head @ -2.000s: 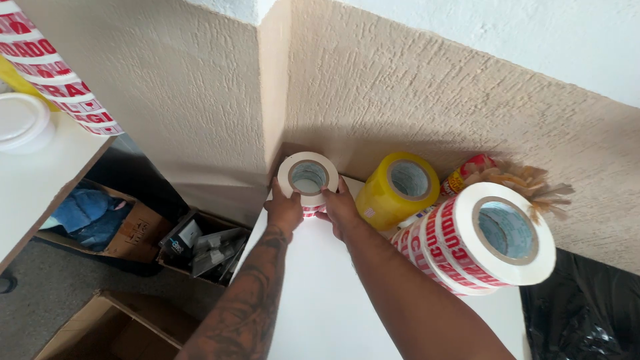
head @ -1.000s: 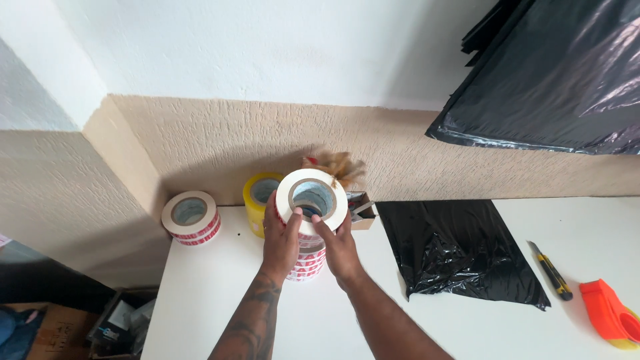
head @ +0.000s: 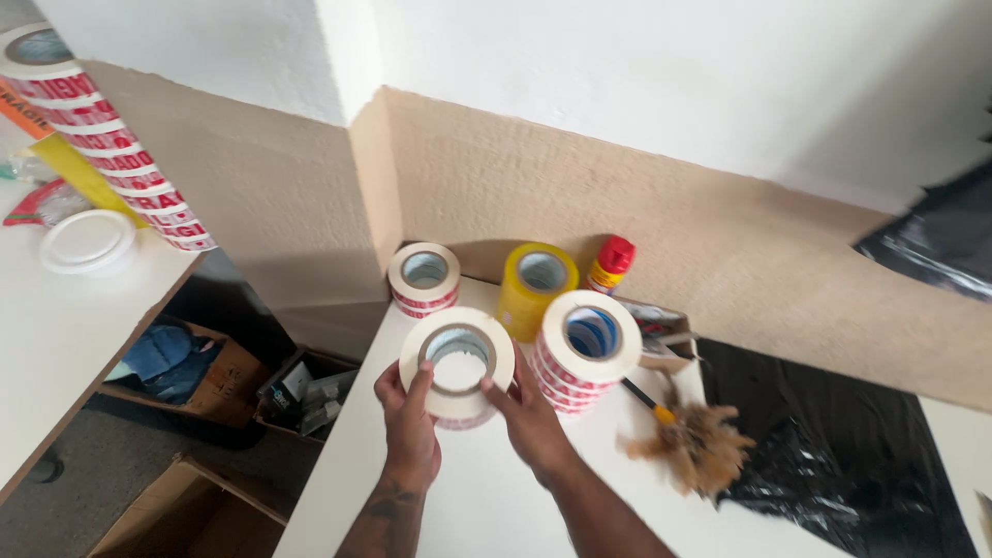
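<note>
Between my left hand (head: 412, 422) and my right hand (head: 535, 418) is a white roll of printed packing tape (head: 457, 403), gripped at its sides with both thumbs on its top face, above the white table (head: 480, 496). Behind it, in the corner, a short stack of red-and-white printed tape rolls (head: 424, 287) rests on the table. A yellow stack of tape rolls (head: 535, 294) stands to the right of that. Close to my right hand is a taller stack of printed tape rolls (head: 585, 356).
Behind the tape stand a red-capped can (head: 612, 263) and a small open box (head: 666, 341). A feather duster (head: 690, 449) and black plastic (head: 821, 442) lie to the right. Left are another table (head: 70, 310) with a tall tape stack (head: 124, 147) and cardboard boxes (head: 225, 380) below.
My hands have lifted a roll from the taller stack and moved left with it. The feather duster, behind the tape earlier, now lies to the right of the stacks. The view has swung back left.
</note>
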